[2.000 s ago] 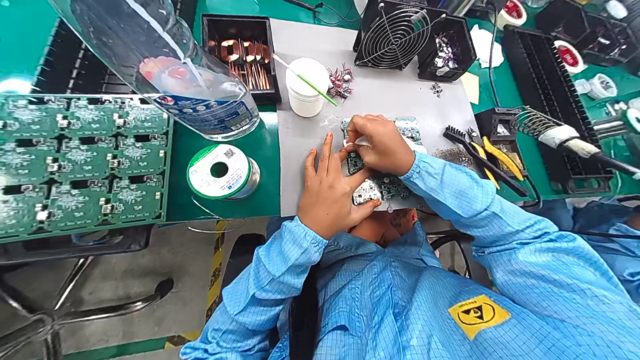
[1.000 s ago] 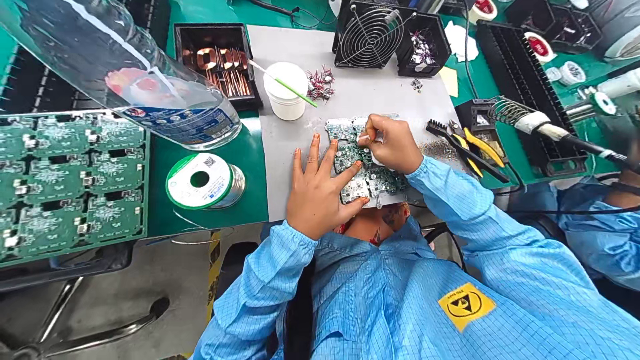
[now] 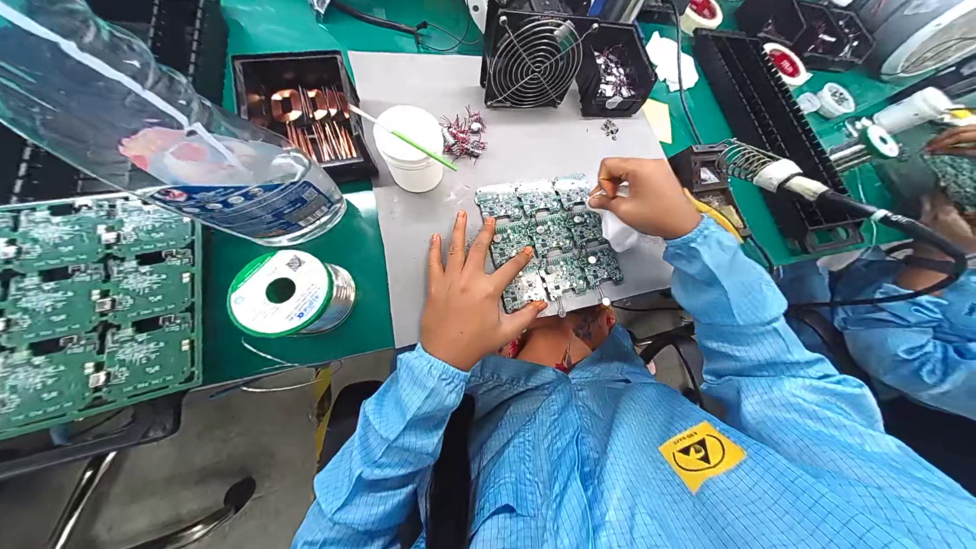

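A panel of green circuit boards lies on a grey mat near the front edge of the bench. My left hand rests with spread fingers on the panel's left side, holding nothing. At the panel's upper right, my right hand pinches a white wipe, which hangs beside and over the boards' right edge. Behind the panel stand a white tub with a green-tipped stick across its top and a bundle of red and black wires.
A plastic bottle and a solder wire spool stand at left, beside another board panel. Copper coils fill a black bin. A fan stands behind; a soldering iron is at right, near a co-worker's sleeve.
My right hand has moved right, from the middle of the panel to its upper right edge, and a white wipe now shows in it. My left hand stays on the panel's left side.
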